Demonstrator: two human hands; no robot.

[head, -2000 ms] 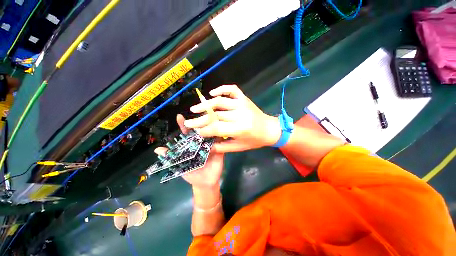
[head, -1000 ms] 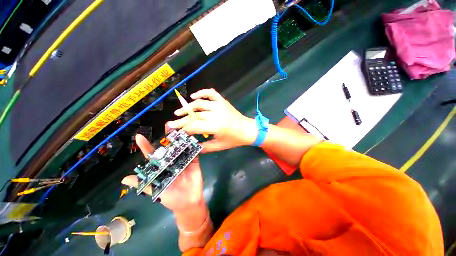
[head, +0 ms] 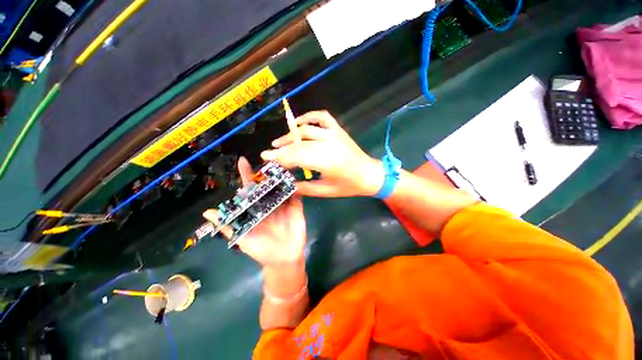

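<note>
The circuit board [head: 257,199] is held tilted above the green bench mat, with two layers of green and white dense parts showing. My left hand [head: 271,235] is under and behind it, palm up, fingers at its left end and far side. My right hand [head: 326,156] is at the board's right end and holds a slim cream tool with yellow ends [head: 291,118], its tip pointing up and away from the board. The right fingertips are close to or on the board; contact is hard to tell. A blue strap [head: 390,174] is on my right wrist.
A cream cup [head: 180,292] with a yellow stick stands at lower left; yellow-handled tweezers [head: 60,221] lie far left. Boards sit in the dark recess beyond the yellow label [head: 208,117]. A clipboard with paper [head: 486,151], pen, calculator [head: 572,116] and pink cloth [head: 614,70] are at right.
Since one second ago the view has shifted. The board has turned to a more edge-on angle, and the tool in my right hand stands more upright. Both hands keep their holds.
</note>
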